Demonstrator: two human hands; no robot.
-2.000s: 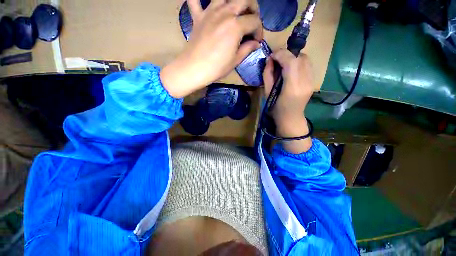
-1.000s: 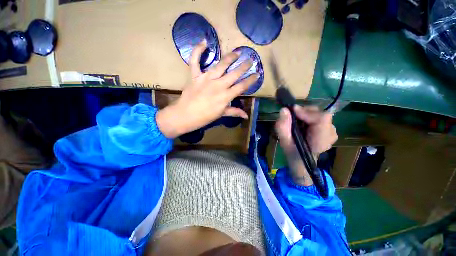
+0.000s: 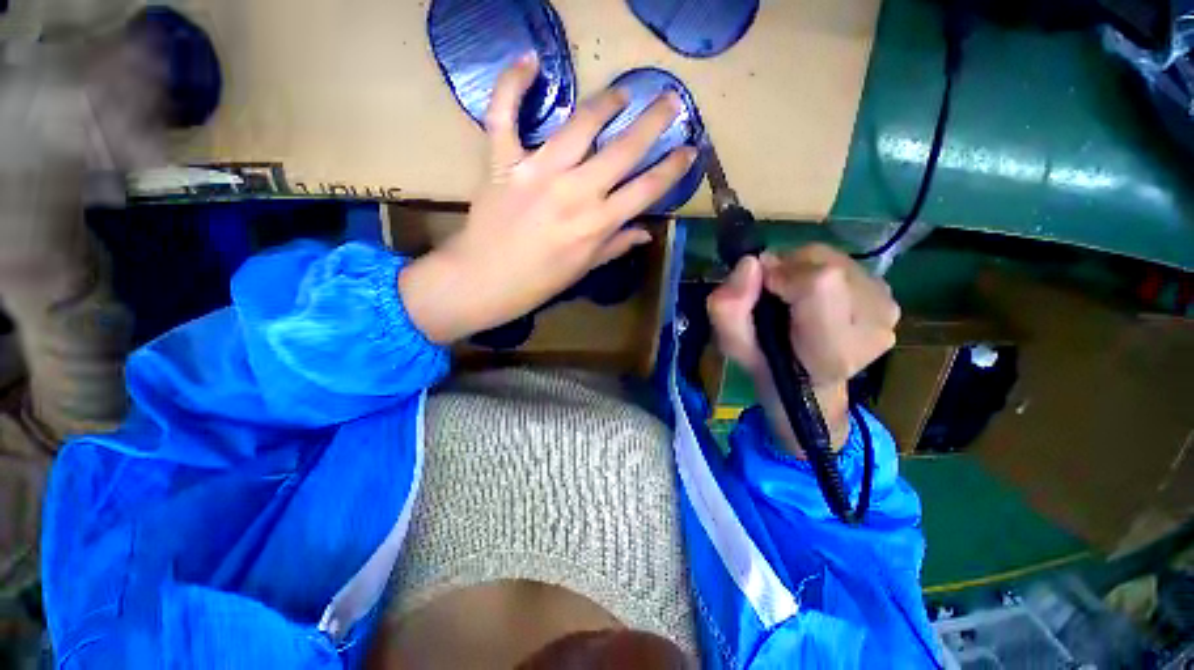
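A dark oval cover (image 3: 646, 101) lies at the front edge of the cardboard sheet (image 3: 341, 79). My left hand (image 3: 563, 196) is spread over it, fingertips pressing on its face, hiding part of it. A second oval cover (image 3: 491, 52) lies up and left, touching or close to my left thumb. A third cover (image 3: 697, 16) is cut off by the top edge. My right hand (image 3: 812, 314) grips the soldering iron (image 3: 741, 233); its thin tip points at the right rim of the pressed cover. Whether the tip touches it is unclear.
A brown carton (image 3: 596, 334) with dark covers sits below the bench edge. The iron's cord loops by my right wrist. A black cable (image 3: 934, 157) crosses the green bench at right, near a plastic bag (image 3: 1152, 59). A blurred coworker's arm (image 3: 66, 196) reaches a dark cover at far left.
My left hand remains on the cover since a second ago, while the iron tip has moved left to its rim. The coworker's arm has entered at left. Earlier, both hands held a cover.
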